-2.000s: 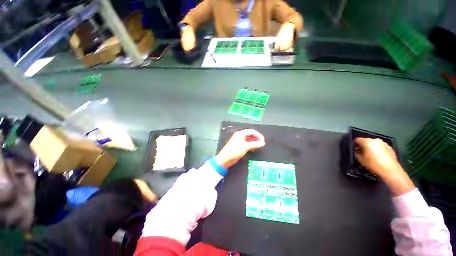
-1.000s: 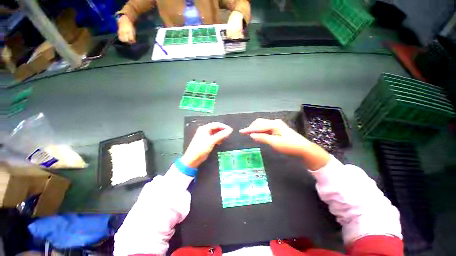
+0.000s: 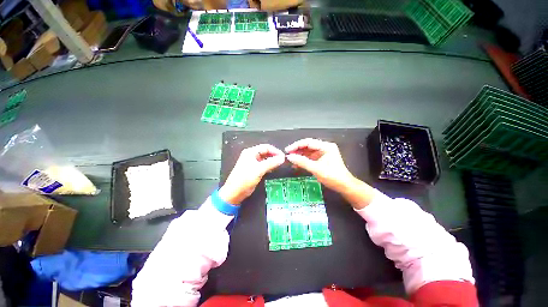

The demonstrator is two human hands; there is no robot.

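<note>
My left hand (image 3: 255, 168) and my right hand (image 3: 318, 162) meet at the fingertips above the far part of the black mat (image 3: 246, 270). A tiny dark part shows between the fingertips; its shape is too small to tell. The green PCB panel (image 3: 298, 213) lies flat on the mat just below my hands. The right component bin (image 3: 401, 157) holds dark, shiny loose parts. The left spacer bin (image 3: 149, 188) holds white pieces.
A populated PCB panel (image 3: 229, 104) lies on the green belt (image 3: 312, 84) beyond the mat. A PCB rack (image 3: 505, 132) stands at right, a black ribbed strip (image 3: 493, 222) below it. A parts bag (image 3: 54, 177) and cardboard box (image 3: 42, 219) are at left. Across is a white board (image 3: 231, 41).
My right hand has left the right bin and come to my left hand; their fingertips have closed together. The view has shifted, and the populated panel sits further left.
</note>
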